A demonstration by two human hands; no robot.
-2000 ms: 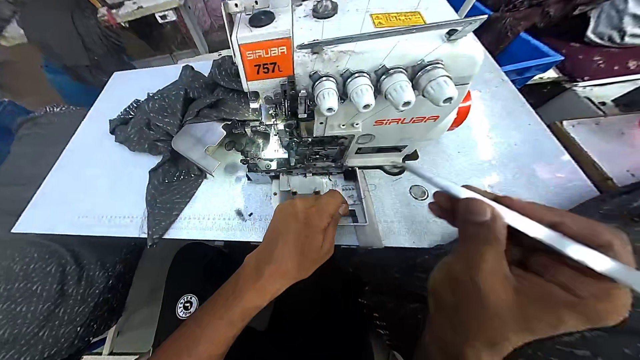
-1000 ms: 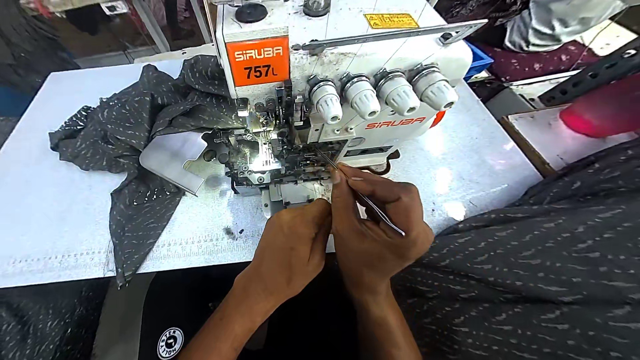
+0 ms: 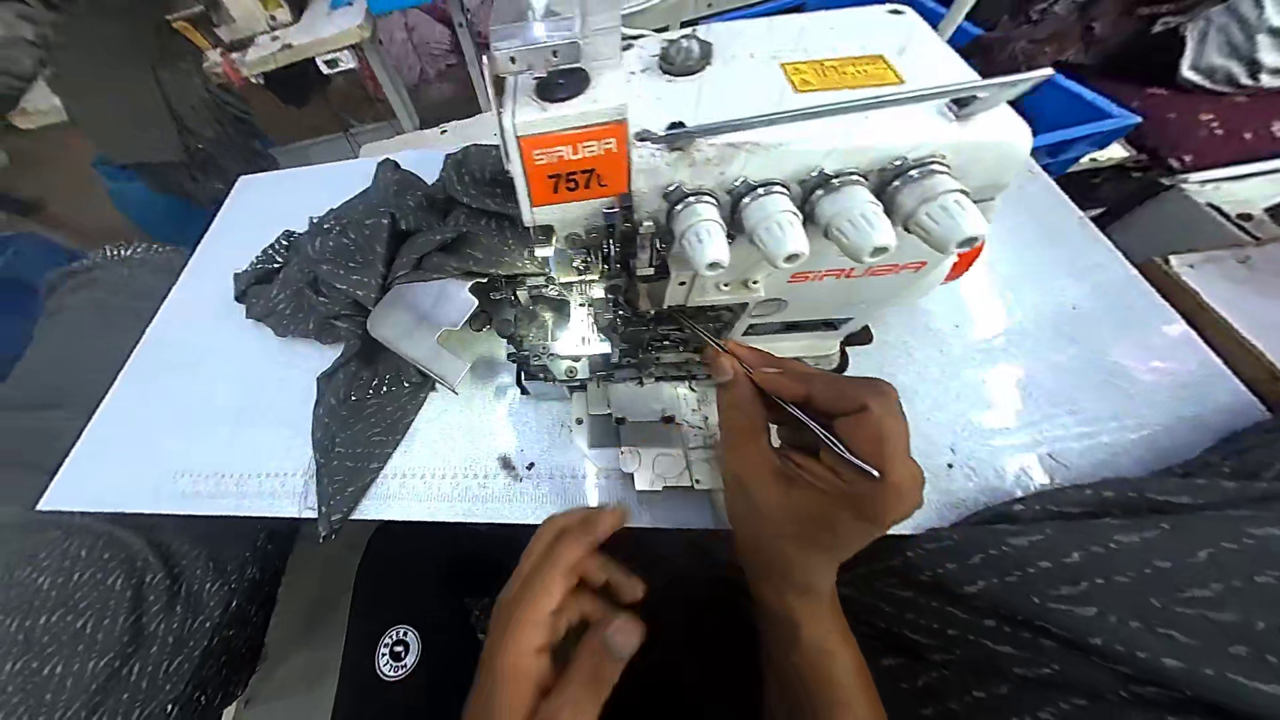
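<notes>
A white Siruba overlock sewing machine (image 3: 830, 130) stands on the table with its front cover (image 3: 655, 440) folded down and its looper area (image 3: 660, 345) exposed and lit. Metal tweezers (image 3: 825, 435) are held in my right hand (image 3: 820, 450), their tips inside the looper area. My left hand (image 3: 565, 610) is raised at the table's front edge, fingers apart and curled, with nothing in it. Four white tension knobs (image 3: 775, 225) line the machine's front. Dark grey flecked fabric (image 3: 350, 260) lies bunched left of the needle area, partly under a metal plate (image 3: 425, 330).
The white tabletop (image 3: 240, 400) carries a printed ruler scale along its front. More grey flecked fabric lies at the lower left and over the right front edge (image 3: 1100, 580). A blue crate (image 3: 1080, 120) stands behind the machine. Another white work surface (image 3: 1230, 290) is at the right.
My right hand has brought the tweezers from the right to the looper area. My left hand has moved off the machine's front, down toward me. The front cover now shows folded down.
</notes>
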